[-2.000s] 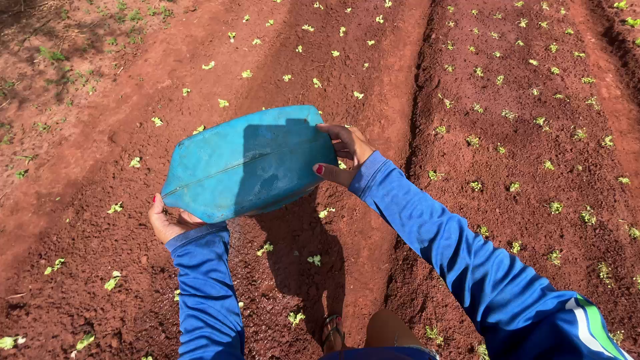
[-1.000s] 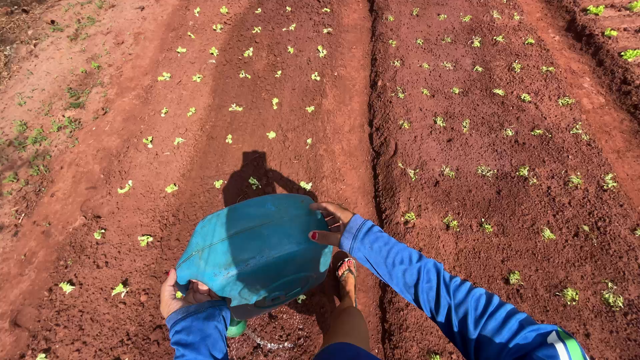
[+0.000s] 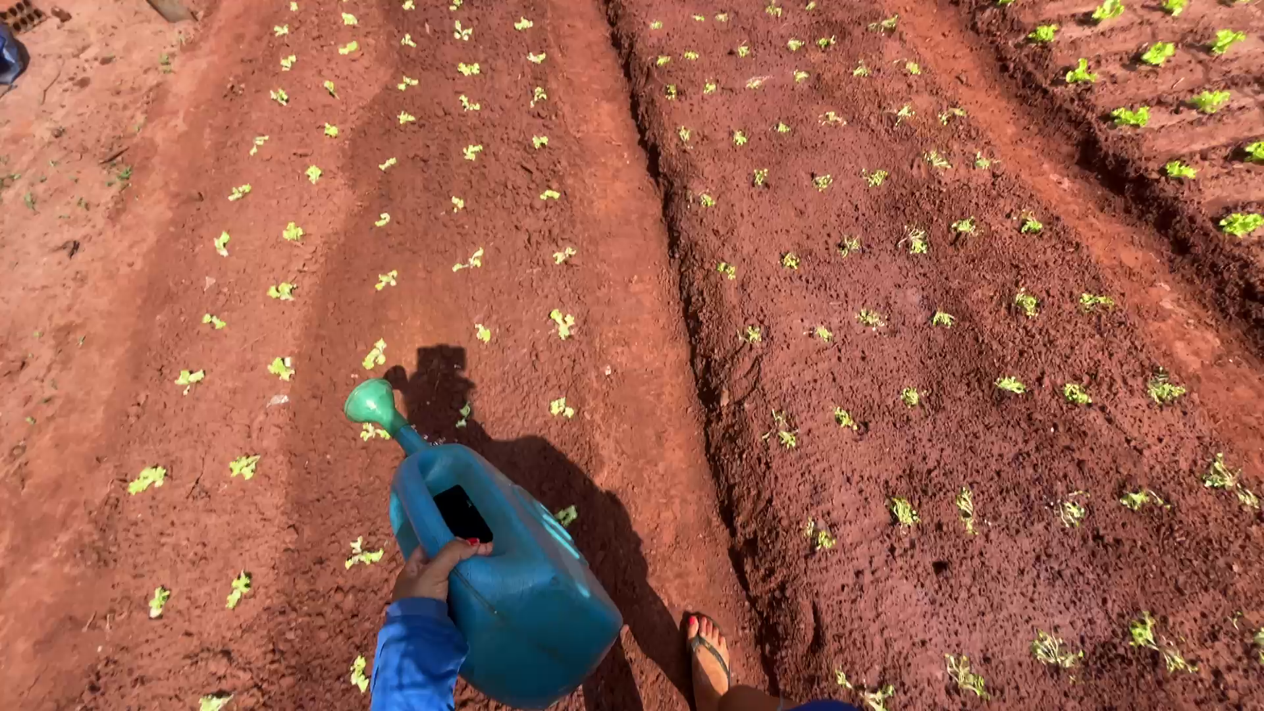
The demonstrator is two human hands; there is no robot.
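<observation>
My left hand [image 3: 434,568], in a blue sleeve, is closed around the handle of a blue plastic watering can [image 3: 533,612] at the lower middle. A dark opening shows in the can's top beside the handle. The can's green sprinkler head [image 3: 371,403] points away from me, over the left bed, close to a pale green seedling [image 3: 374,354]. Whether water is coming out cannot be told. My right hand is out of view.
Rows of seedlings stand in the reddish soil of the left bed and the darker right bed [image 3: 938,415]. A furrow [image 3: 691,326] runs between them. My sandalled foot [image 3: 707,652] is beside it. Larger lettuce plants [image 3: 1240,224] grow at the upper right.
The can was held in both hands with its base up; now it hangs from my left hand, handle and sprinkler head showing. My right hand has let go and left the view.
</observation>
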